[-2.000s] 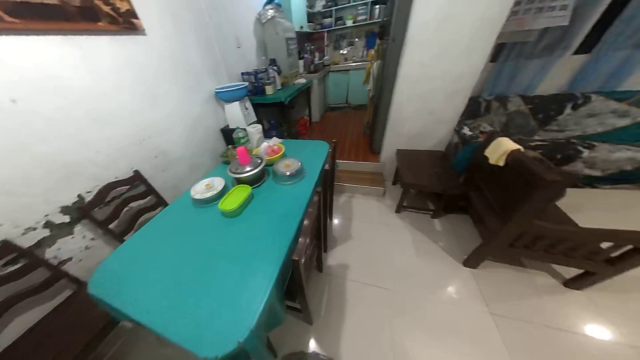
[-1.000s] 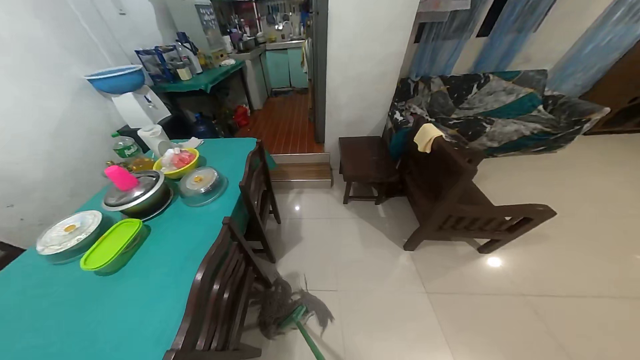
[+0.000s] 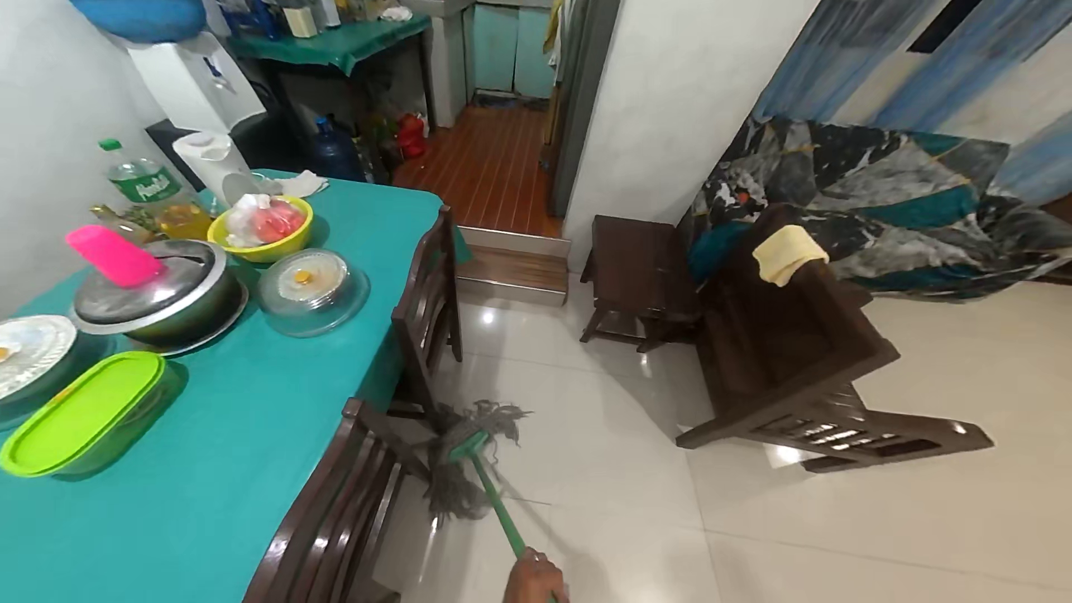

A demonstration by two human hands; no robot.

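A hand, which I cannot tell for sure is my left or my right, grips the green handle of a string mop [image 3: 500, 504] at the bottom edge of the head view. The mop's grey strands [image 3: 461, 490] lie spread on the tiled floor, beside and partly under the dark wooden chairs. Its green head clamp [image 3: 469, 447] faces up. The handle slants from the clamp down to the hand. No second hand shows in the picture.
The teal-covered table [image 3: 251, 494] holds a lidded pot [image 3: 180, 293], a green-lidded container [image 3: 84, 410] and a yellow bowl [image 3: 293, 241]. Two wooden chairs [image 3: 335, 511] line its side. A small wooden table [image 3: 636, 264], a wooden armchair [image 3: 779, 343] and a step [image 3: 515, 272] stand ahead.
A hand on the mop handle has come into view at the bottom. The mop head shows farther up the picture than a second ago. The view has moved forward past the table.
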